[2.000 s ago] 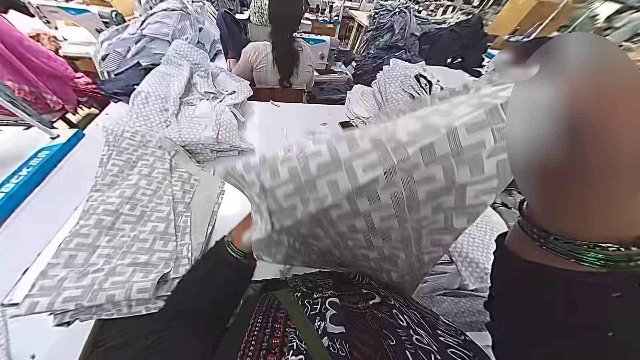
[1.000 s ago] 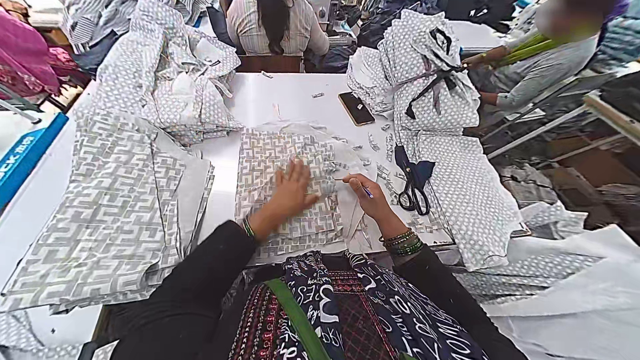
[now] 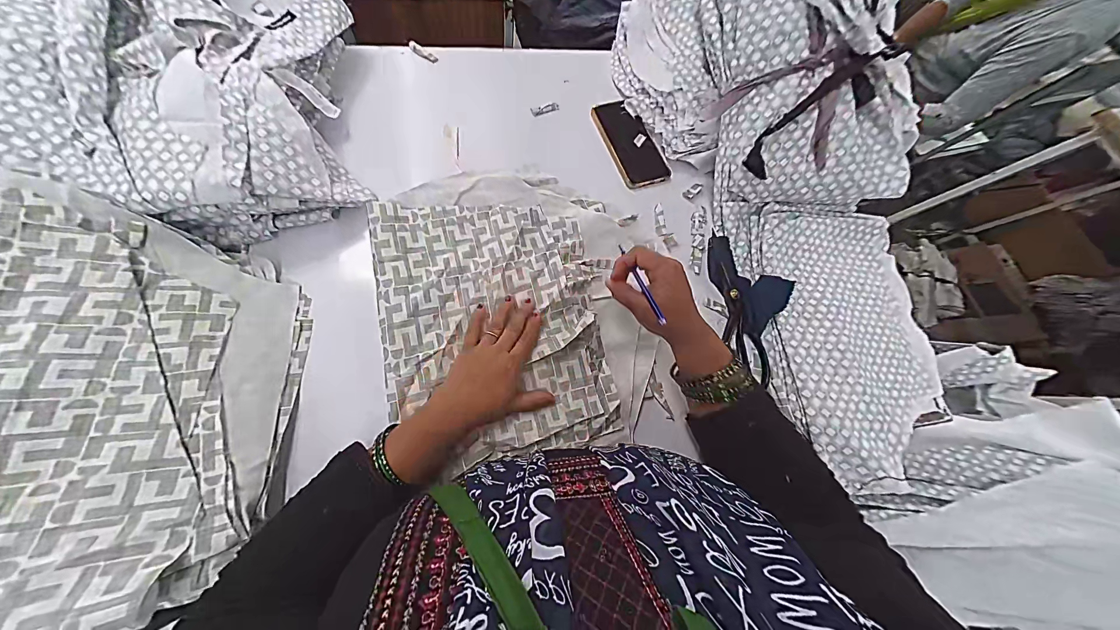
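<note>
My left hand [image 3: 490, 372] rests palm down, fingers spread, on a stack of grey-and-cream patterned fabric pieces [image 3: 455, 262] on the white table. At the stack's right edge, my right hand [image 3: 661, 293] pinches a blue pen [image 3: 646, 293], its upper end near the fingertips. Small paper or cloth tags [image 3: 697, 236] lie just beyond that hand. Black-handled scissors [image 3: 735, 297] with a dark cloth scrap lie to its right, partly over dotted fabric. Under the patterned stack, paler fabric [image 3: 626, 232] sticks out at the back and right.
A larger pile of the patterned fabric [image 3: 105, 376] lies at the left. Dotted fabric bundles stand at the back left [image 3: 236, 131] and right [image 3: 787, 96], the right one tied with dark strips. A phone [image 3: 632, 144] lies on the white table [image 3: 490, 105]. A co-worker's arm [image 3: 923, 22] shows at upper right.
The patterned fabric held up two seconds ago now lies flat on the table. My left hand has come to rest spread on it. The view has tilted down and closer.
</note>
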